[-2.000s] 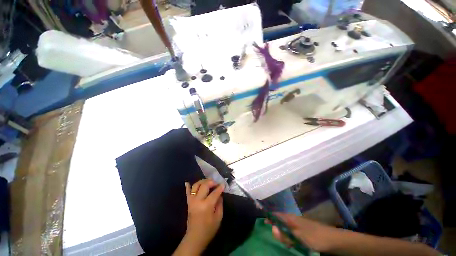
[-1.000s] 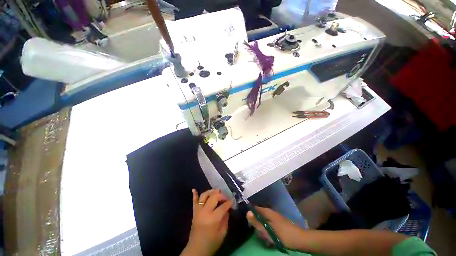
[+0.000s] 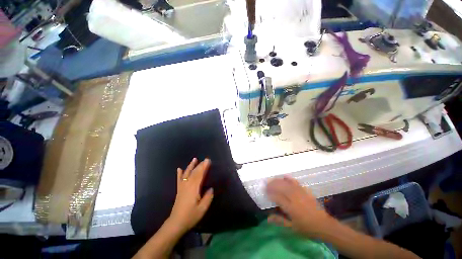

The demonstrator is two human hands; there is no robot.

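A black garment panel (image 3: 172, 144) lies flat on the white table, left of and below the needle area, its lower part reaching my lap. My left hand (image 3: 192, 195) lies on the panel with fingers spread. My right hand (image 3: 291, 205) is slightly blurred over the table's front edge, right of the panel; it holds nothing that I can see. Scissors with one dark green and one red loop (image 3: 339, 132) lie on the machine bed under the arm. The presser foot area (image 3: 258, 126) has no cloth under it.
The white sewing machine (image 3: 324, 78) with a purple thread bundle (image 3: 332, 93) stands behind. Red-brown snips (image 3: 382, 132) lie right of the scissors. A blue basket (image 3: 372, 215) with dark pieces is at lower right. Taped cardboard (image 3: 86, 136) is at left.
My right hand has let go of the scissors, which now lie on the machine bed. My left hand has opened and rests flat on the panel. The pale strip between the cloth edges no longer shows.
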